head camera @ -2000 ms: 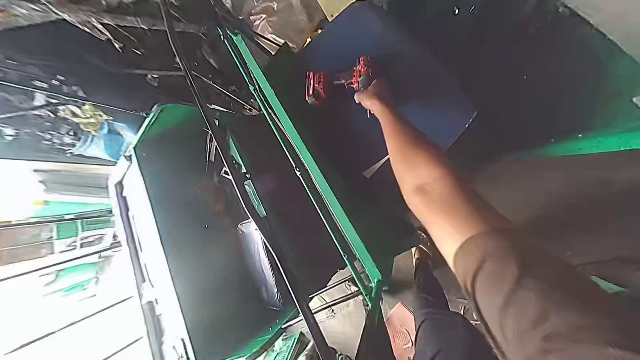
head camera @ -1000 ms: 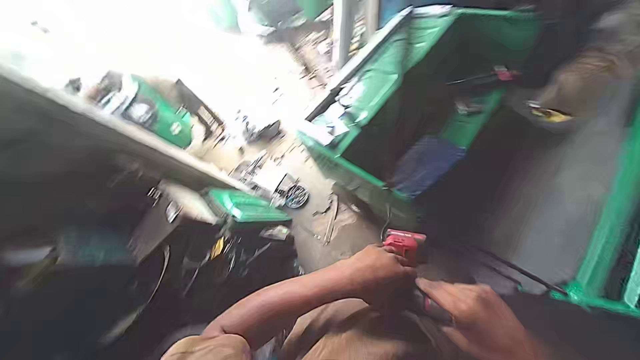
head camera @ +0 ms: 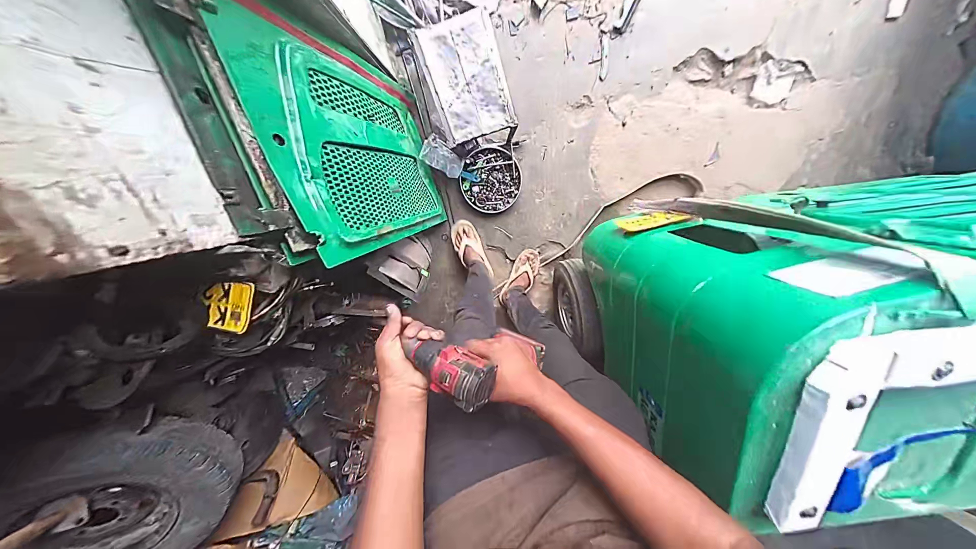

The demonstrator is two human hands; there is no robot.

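A red and black cordless drill (head camera: 461, 374) lies level across my lap, its chuck end toward the left. My right hand (head camera: 509, 367) is wrapped around its grip, with the red base showing past the fingers. At the front end my left hand (head camera: 404, 352) is closed around the chuck; whatever bit may be there is hidden by the fingers. Beyond my sandalled feet stands a round pan (head camera: 490, 179) of small metal parts.
A green vehicle body (head camera: 686, 305) with a wheel (head camera: 577, 311) stands close on the right. At the left are a green perforated panel (head camera: 358, 152), a loose tyre (head camera: 130, 480), a yellow plate (head camera: 229, 307) and scrap. A silver box (head camera: 467, 76) sits beyond the pan.
The view has swung widely. Two seconds ago one outstretched hand was at the red drill on a blue surface; now both hands hold the drill over my lap.
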